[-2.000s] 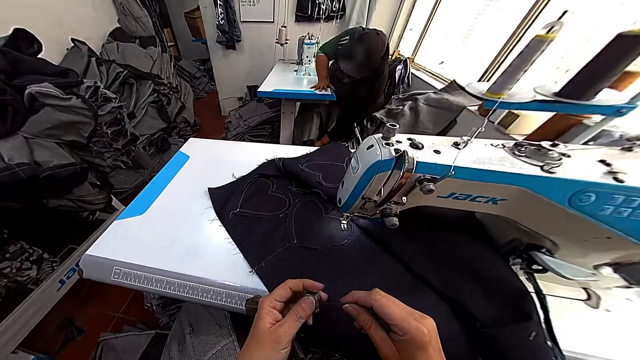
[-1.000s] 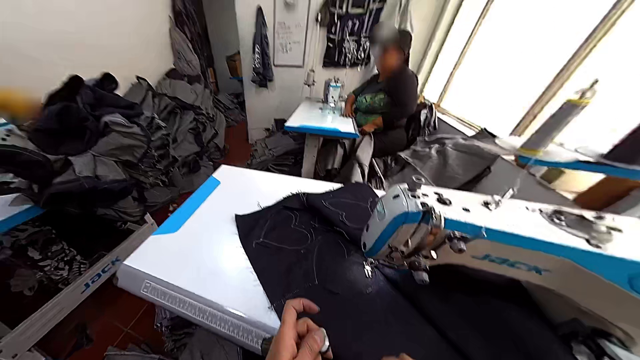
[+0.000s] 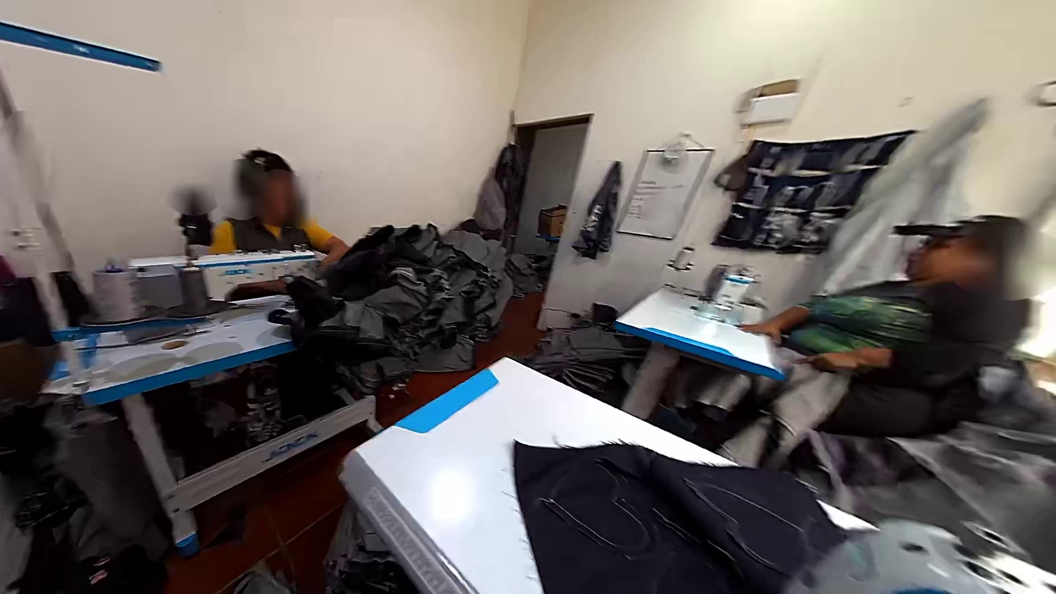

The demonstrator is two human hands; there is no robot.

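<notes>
Neither my left hand nor my right hand is in view. Dark denim fabric with frayed edges and stitched curved outlines lies on the white sewing table in front of me. At the lower right, the head of a Jack sewing machine shows only in part and is blurred, beside the fabric. Its needle and presser foot are out of the frame.
Left, a person in yellow sleeves sits behind another sewing machine. A large heap of grey and black garments lies beside it. Right, a second person sits at a white sewing table. A whiteboard hangs behind.
The view has swung up and left. Both hands, seen at the fabric's near edge two seconds ago, have left the frame. The person at the far table now leans back.
</notes>
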